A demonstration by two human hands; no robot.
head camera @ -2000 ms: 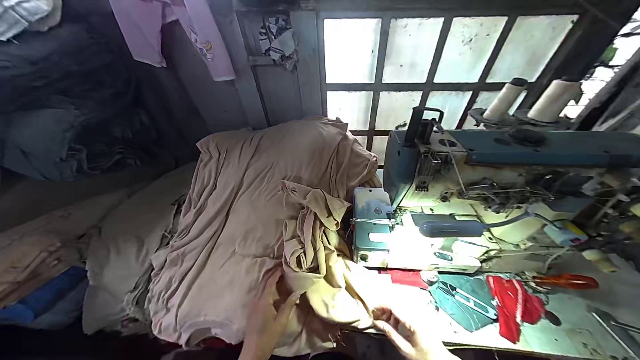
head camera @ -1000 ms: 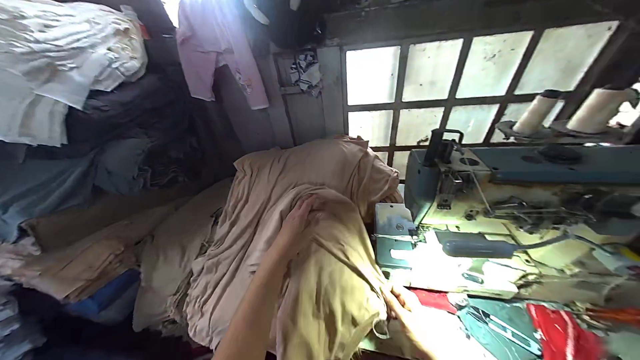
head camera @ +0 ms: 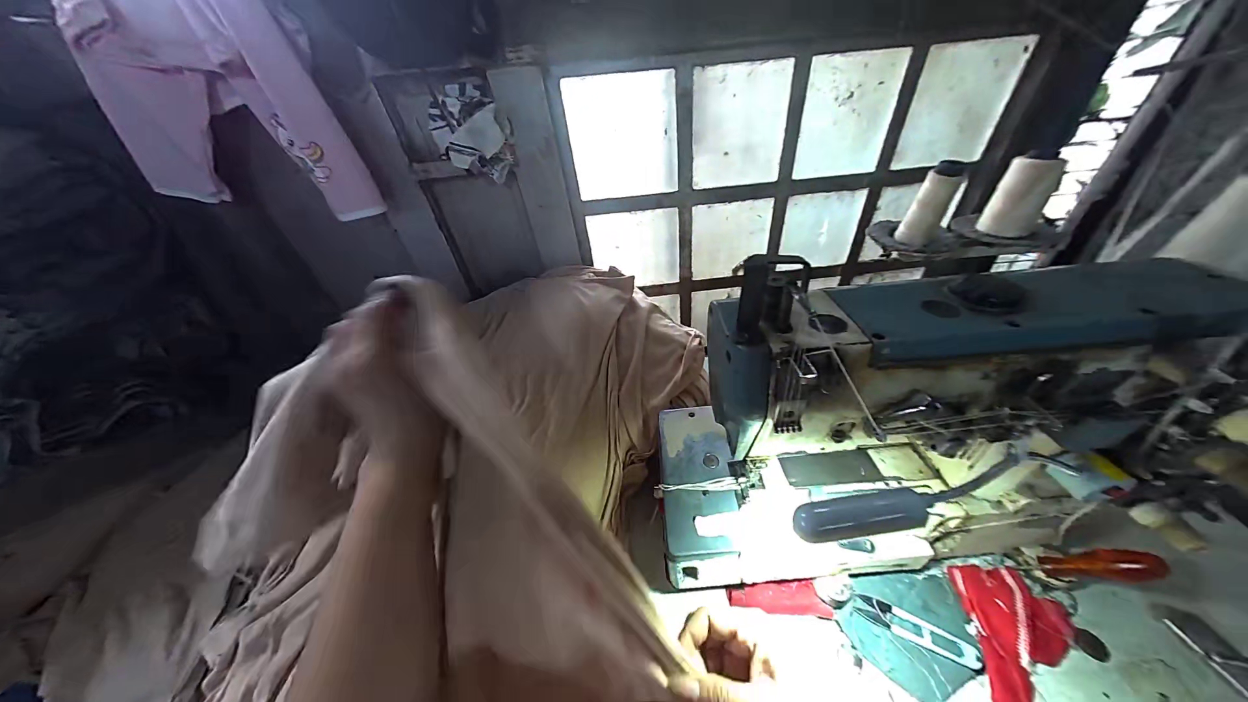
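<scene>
A piece of beige knit fabric (head camera: 526, 546) is stretched between my hands. My left hand (head camera: 385, 351), blurred, holds one end of it raised over a pile of the same beige fabric (head camera: 585, 361). Low in the view, my right hand (head camera: 721, 653) pinches the fabric's edge, just in front of the lit bed of an industrial sewing machine (head camera: 1033, 322). The machine's needle area stands right of the pile, and a grey lamp (head camera: 863, 514) lies over its bed.
Red cloth (head camera: 1009, 624), a teal cloth (head camera: 907, 634) with thread snips on it, and a screwdriver with an orange handle (head camera: 1107, 565) lie on the table at right. Cones of thread (head camera: 1019, 195) stand behind the machine. Pink trousers (head camera: 224, 97) hang at upper left.
My left hand, resting flat on the beige fabric a second ago, is now raised with fabric in its grip. My right hand stays near the front of the machine.
</scene>
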